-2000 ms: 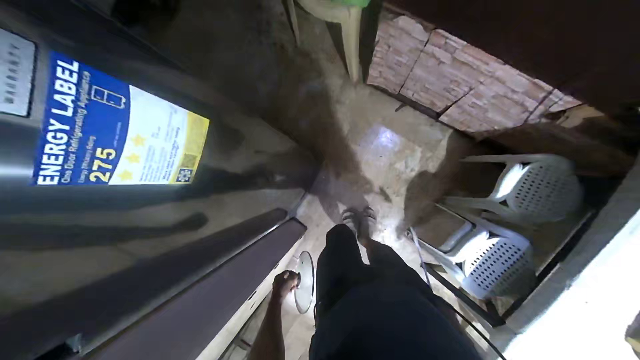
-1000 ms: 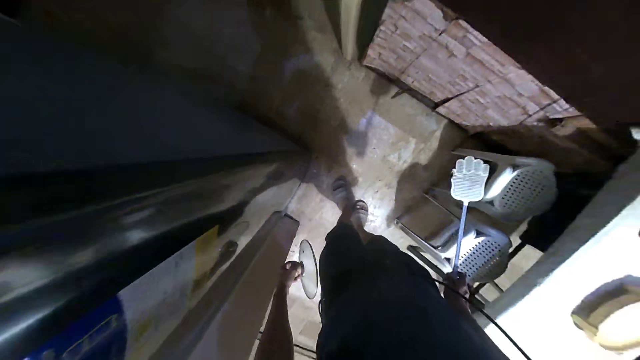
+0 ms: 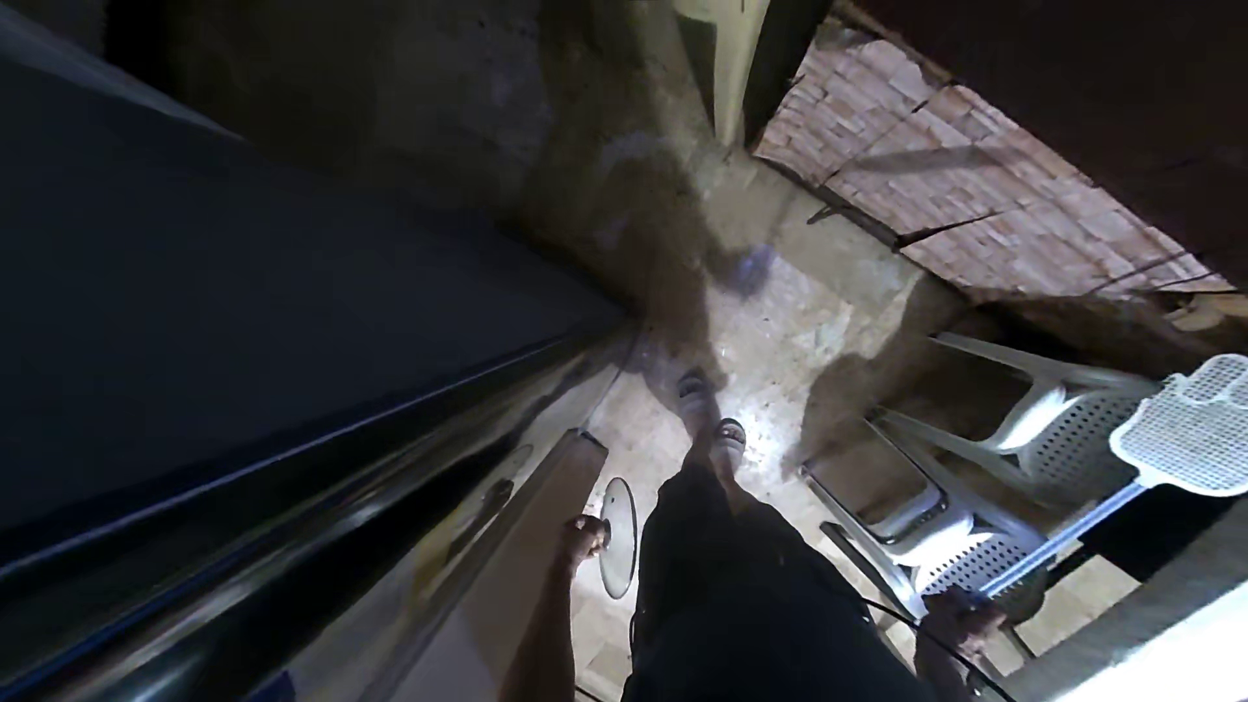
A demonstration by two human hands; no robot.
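My left hand (image 3: 585, 538) is closed on the knob of a round glass pot lid (image 3: 618, 538), which hangs on edge beside my left leg. At the lower right, my right hand (image 3: 960, 620) grips the handle of a pale plastic fly swatter (image 3: 1191, 429). The swatter's hand-shaped head points up and to the right, over the white plastic chairs. A dark cable passes by my right hand; whether the hand touches it, I cannot tell.
A refrigerator (image 3: 253, 322) fills the left side. White plastic chairs (image 3: 1082, 439) stand at the right, below a stone-patterned panel (image 3: 975, 185). Another chair's leg (image 3: 736, 68) reaches the floor at the top. A pale ledge (image 3: 1170, 634) borders the lower right.
My right hand has come into view with the fly swatter, whose head has since swung to the right. The lid stays in my left hand. The view has shifted along the refrigerator.
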